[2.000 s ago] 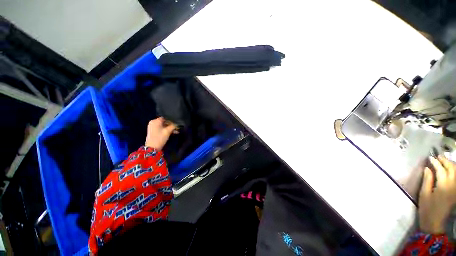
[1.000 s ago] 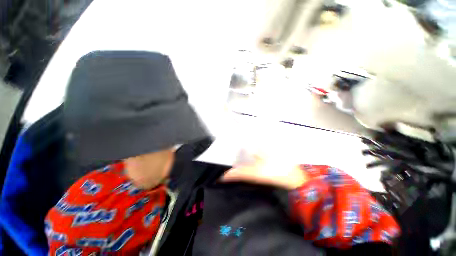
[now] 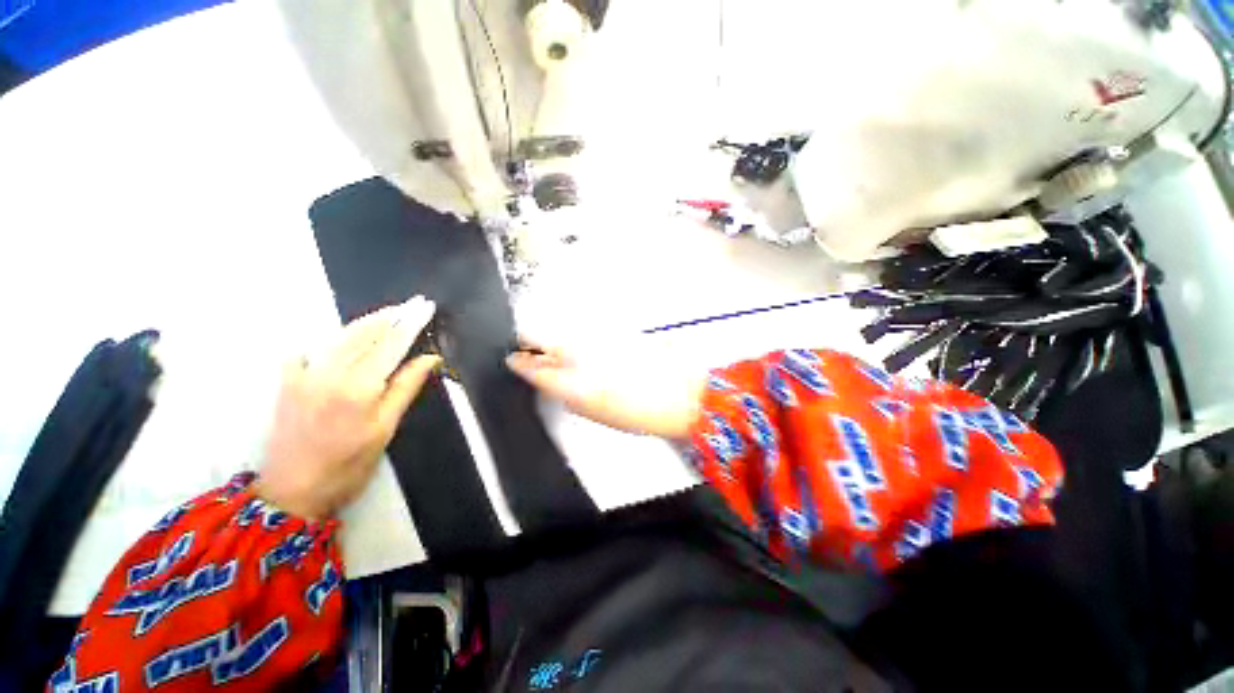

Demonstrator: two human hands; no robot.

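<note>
A black fabric panel (image 3: 386, 251) lies on the white table, its upper right edge beside the presser foot and needle (image 3: 518, 251). Two black strips run from it toward the table's front edge, with a pale gap between them. My left hand (image 3: 338, 406) lies on the panel's left part, fingertips pressed together on the fabric. My right hand (image 3: 589, 382) touches the right strip with its fingertips, just below the needle area. Whether either hand pinches the cloth is hard to see. No zipper teeth can be made out.
The off-white sewing machine (image 3: 947, 122) spans the top. Red-handled snips (image 3: 706, 209) lie under its arm. A tangled zipper bundle (image 3: 1042, 318) is at right. Stacked dark strips (image 3: 84, 433) lie at far left. A blue bin (image 3: 102, 30) shows at top left.
The view has swung right. The black panel, held up in my left hand a second ago, now lies flat beside the needle. Both hands have come together on it.
</note>
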